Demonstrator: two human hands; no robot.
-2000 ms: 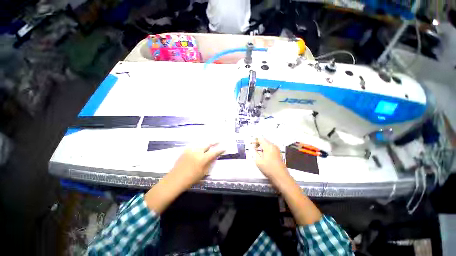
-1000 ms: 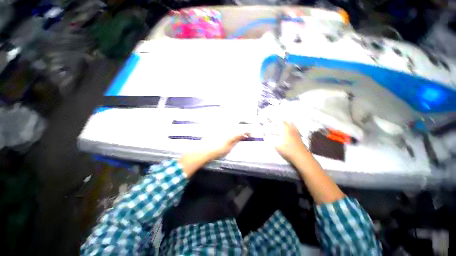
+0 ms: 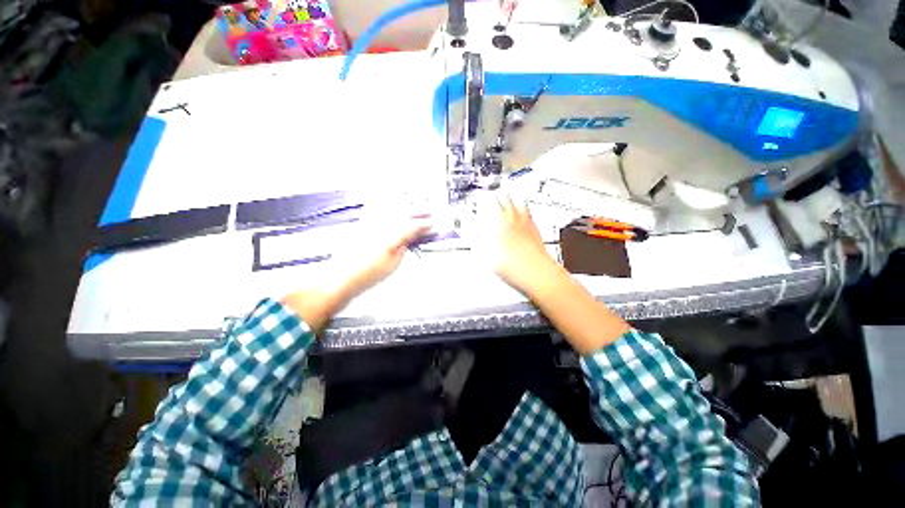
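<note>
My left hand (image 3: 382,260) lies on the white table, its fingertips by a small dark edge just left of and below the needle. My right hand (image 3: 518,248) lies flat, fingers together, just right of the presser foot (image 3: 466,187). Glare washes out the piece between the hands, so its shape and any grip on it cannot be told. Two dark fabric strips (image 3: 174,226) lie end to end on the left of the table. Orange and black thread snips (image 3: 607,229) lie across a dark brown patch (image 3: 595,256), right of my right hand.
The white and blue sewing machine (image 3: 585,124) stands behind my hands, with its lit panel (image 3: 781,121) at right. Thin black guide marks (image 3: 256,250) show left of my left hand. White scraps (image 3: 585,171) lie under the machine arm. A pink patterned pouch (image 3: 283,32) is at back left.
The view has shifted and sharpened. The dark-edged piece between my hands has moved back towards the needle, and both hands are nearer the presser foot. The guide-mark rectangle is less covered.
</note>
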